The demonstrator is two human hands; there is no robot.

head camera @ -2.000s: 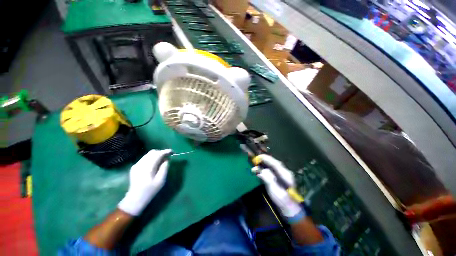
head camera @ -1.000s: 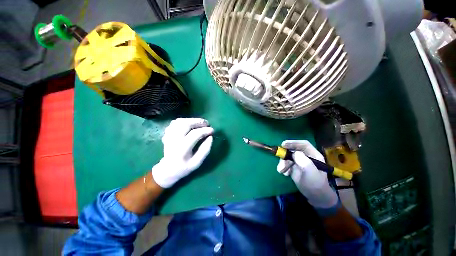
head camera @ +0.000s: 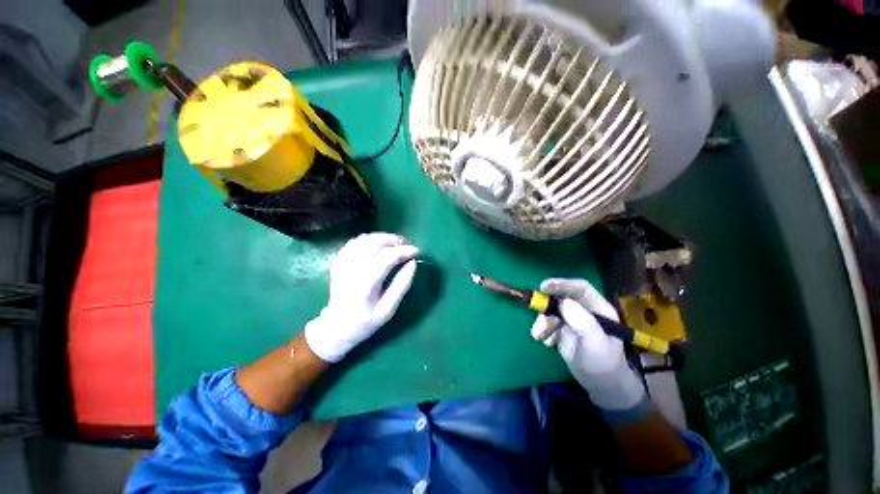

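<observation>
A soldering iron point(head camera: 627, 333) with a black and yellow handle is held in my right hand point(head camera: 587, 340), its metal tip pointing left above the mat. My left hand point(head camera: 365, 289), in a white glove, is over the green mat point(head camera: 261, 318) with thumb and fingers nearly together. A thin light strand, likely solder wire point(head camera: 421, 261), shows faintly at its fingertips. A dark iron stand point(head camera: 632, 246) and a yellow sponge point(head camera: 652, 318) with a dark hole are beyond my right hand.
A large off-white cooling fan point(head camera: 531, 125) stands at the back. A black fume fan with a yellow top point(head camera: 246, 125) and a green-ended solder spool point(head camera: 123, 70) are back left. A red-lined tray point(head camera: 114, 299) is left. The conveyor at right carries circuit boards point(head camera: 751, 405).
Since the earliest frame the view has tilted down to the bench, and the iron is now in my right hand with its tip over the mat. In the last second little has moved.
</observation>
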